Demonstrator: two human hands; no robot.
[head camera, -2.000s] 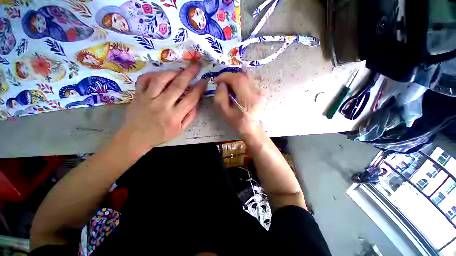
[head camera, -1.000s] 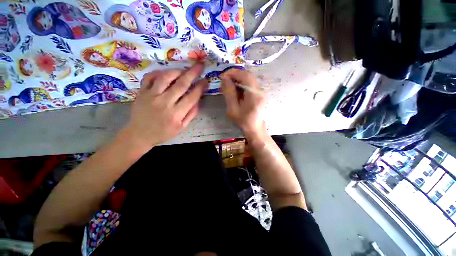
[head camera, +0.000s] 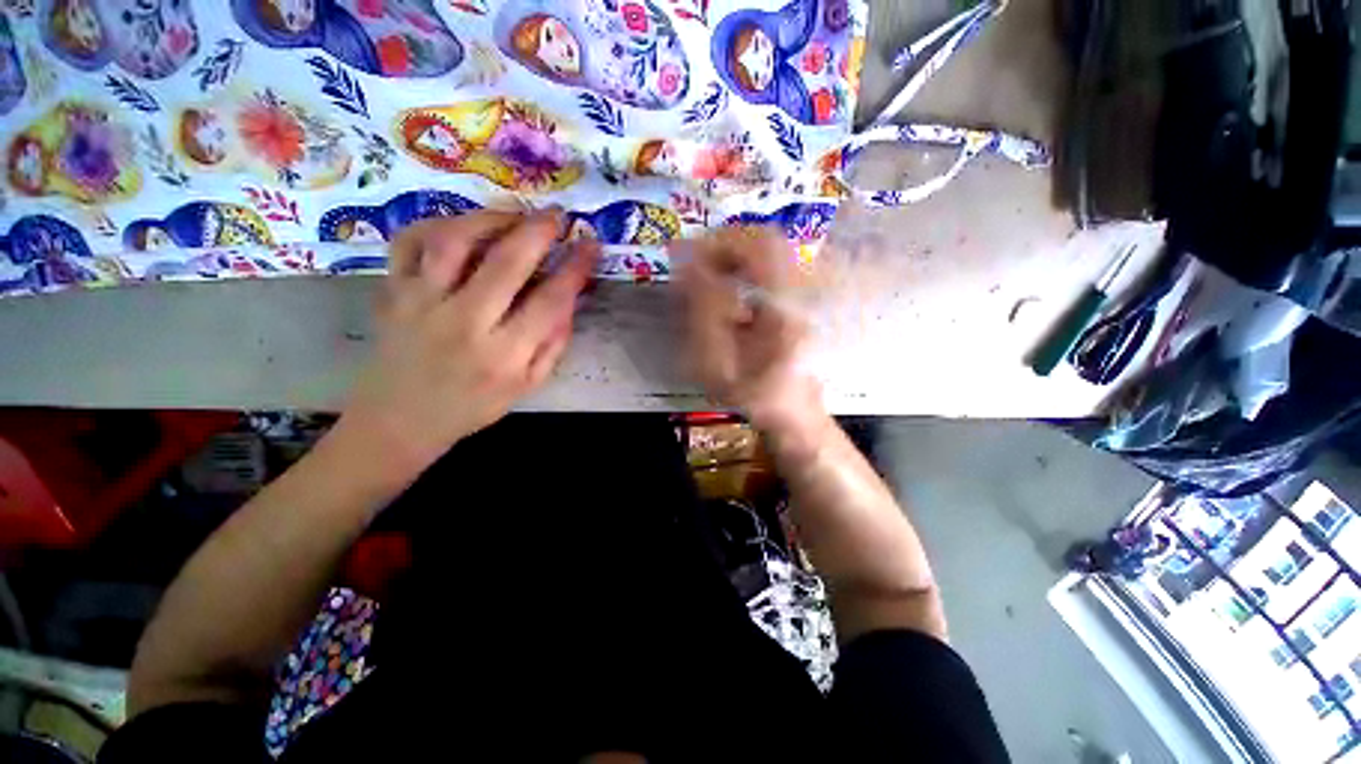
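Note:
The white nesting-doll print piece (head camera: 493, 149), with purple, yellow and orange dolls, lies along the table, its lower edge near the table's front. My left hand (head camera: 475, 306) rests on this edge with fingers spread, fingertips pressing the cloth by the blue dolls. My right hand (head camera: 746, 321) is just right of it at the same edge, near the cloth's right corner, and is blurred by motion. A pale slim pen (head camera: 764, 305) shows faintly in its curled fingers; the tip cannot be seen. Narrow matching ties (head camera: 955, 138) lie looped beyond the cloth's right end.
The off-white table (head camera: 179, 351) carries a green-barrelled tool (head camera: 1070, 332), dark-handled scissors (head camera: 1127, 336) and crumpled plastic bags (head camera: 1209, 403) at right. A large dark object stands at the upper right. A red crate (head camera: 90, 470) is below left. A barred window (head camera: 1284, 597) is lower right.
The view has shifted, so table things appear further right. Both hands have moved left along the cloth edge, away from its right corner. My right hand is now blurred.

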